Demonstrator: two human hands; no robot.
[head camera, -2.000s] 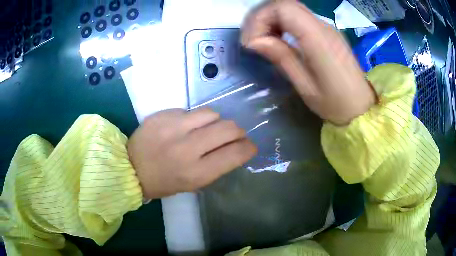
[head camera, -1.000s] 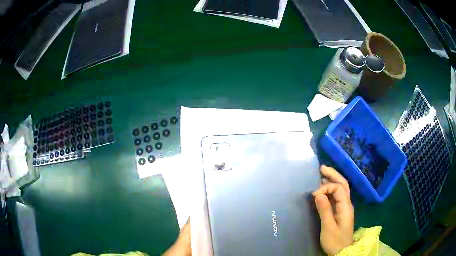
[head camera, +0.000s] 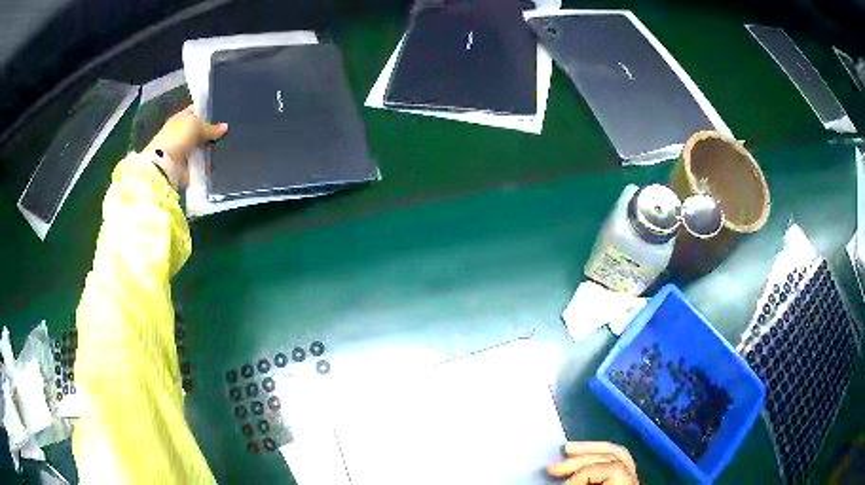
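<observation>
My left hand (head camera: 185, 137) is at the far left of the bench, its thumb on the left edge of a dark grey tablet back cover (head camera: 294, 133) lying on a white separator sheet (head camera: 197, 66). It grips the cover and sheet at that edge; the fingers beneath are hidden. My right hand (head camera: 598, 466) is cut off by the bottom edge, its fingers at the right edge of glaring white sheets (head camera: 446, 417) in front of me. Whether it grips them cannot be told.
Other covers (head camera: 465, 62) lie along the far side. A bottle (head camera: 631, 242), brown tub (head camera: 730, 180), white wipes (head camera: 598, 308), blue bin (head camera: 683, 379) of dark pieces and ring adhesive sheet (head camera: 806, 369) stand right. A small ring sheet (head camera: 270, 388) and crumpled material (head camera: 33, 388) lie left.
The grey cover in front of me is gone from the white sheets. My left hand has reached forward to a cover on the far left. My right hand is lower in the picture.
</observation>
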